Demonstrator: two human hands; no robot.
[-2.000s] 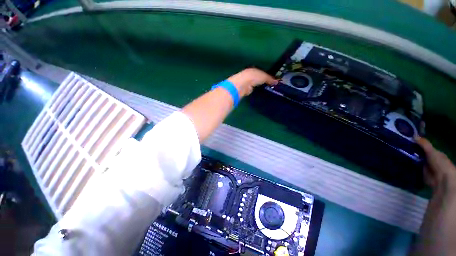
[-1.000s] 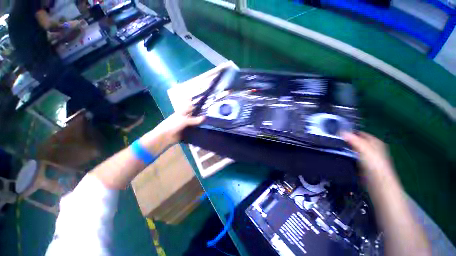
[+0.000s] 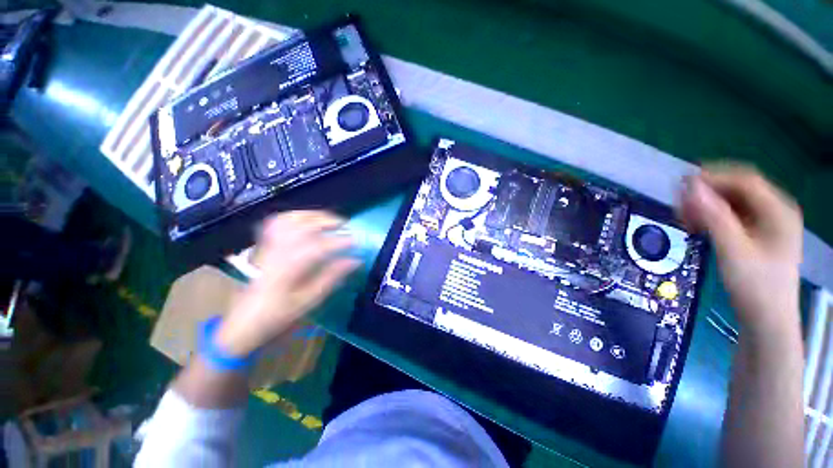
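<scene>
An open laptop (image 3: 539, 292) lies on the green bench in front of me, innards up, its battery side nearest me. A second open laptop (image 3: 274, 137) lies tilted over the left slotted tray. My left hand (image 3: 297, 260), with a blue wrist strap (image 3: 222, 345), is in the air between the two laptops, fingers apart and blurred, touching neither. My right hand (image 3: 744, 215) is raised by the first laptop's right fan (image 3: 653, 241), blurred, fingers curled; whether it holds anything is hidden. Tweezers (image 3: 722, 324) lie right of the laptop.
The left slotted tray (image 3: 137, 137) sticks out from under the second laptop. Another slotted tray (image 3: 819, 366) is cut off at the right edge. A grey-white rail (image 3: 548, 123) runs behind the laptops, with the green conveyor (image 3: 566, 55) beyond. A cardboard box (image 3: 196, 315) stands below the bench's left edge.
The second laptop, held in both hands from the conveyor and over the bench, now rests on the left tray. Both hands have let go; the right hand is now over the right side.
</scene>
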